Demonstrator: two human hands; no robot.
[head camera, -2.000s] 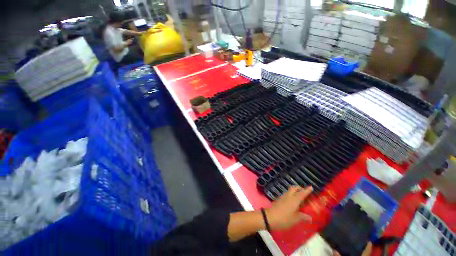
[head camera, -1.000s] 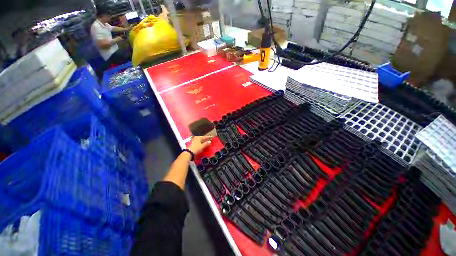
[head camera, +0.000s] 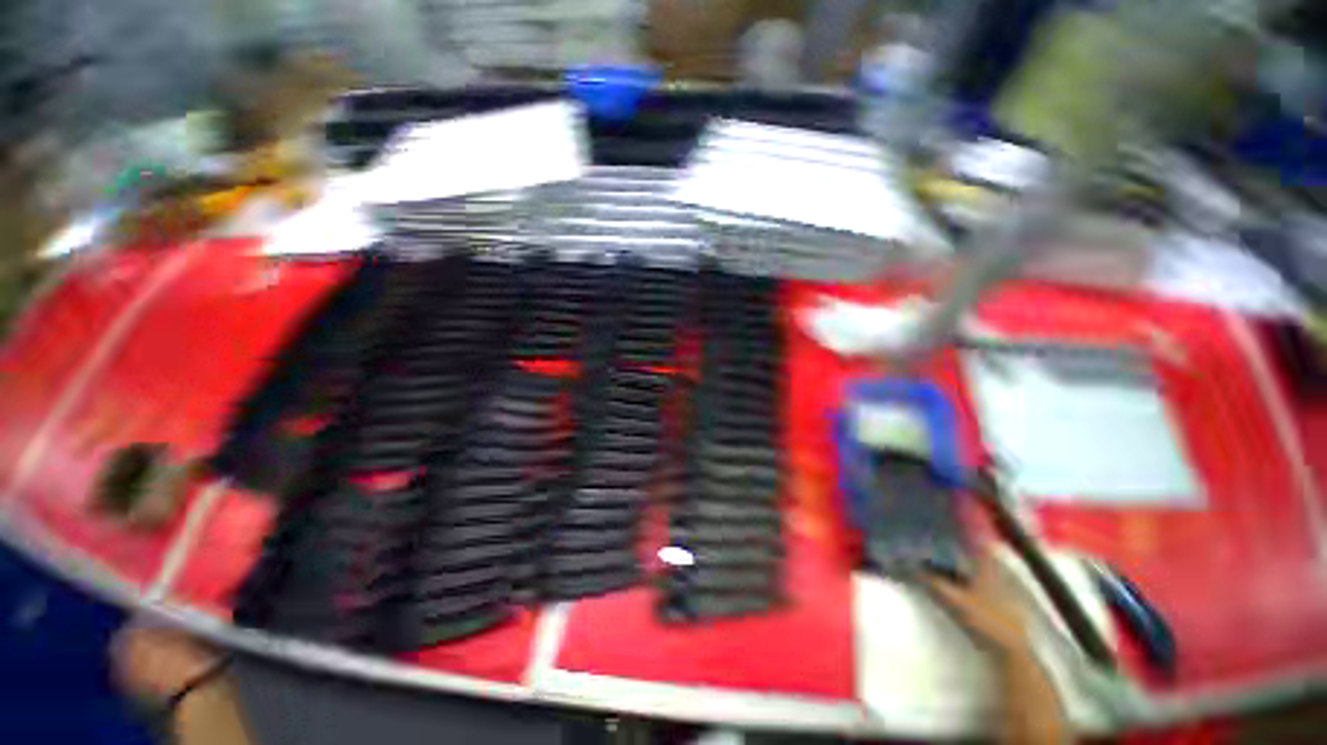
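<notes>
The view is strongly blurred. Black tubular housings (head camera: 604, 437) lie in several rows on the red bench. My left hand (head camera: 163, 662) is at the bench's front edge at far left, below a small brown cardboard box (head camera: 138, 480) and apart from it; its fingers are too blurred to read. My right hand (head camera: 993, 600) is over the pale work pad (head camera: 910, 655), its fingertips at the near end of the black housings in a blue bin (head camera: 910, 502). Whether it grips one cannot be told.
White-topped tray stacks (head camera: 793, 182) stand behind the rows. A crumpled white tissue (head camera: 866, 323) lies beside a slanting post (head camera: 972, 277). A white sheet (head camera: 1084, 429) lies right of the bin. A hammer (head camera: 1055, 582) and a dark slim tool (head camera: 1135, 614) lie right of my right hand.
The view has turned right. My left hand has left the cardboard box and is now lower, at the bench edge. My right hand and the blue bin, out of view one second ago, show again.
</notes>
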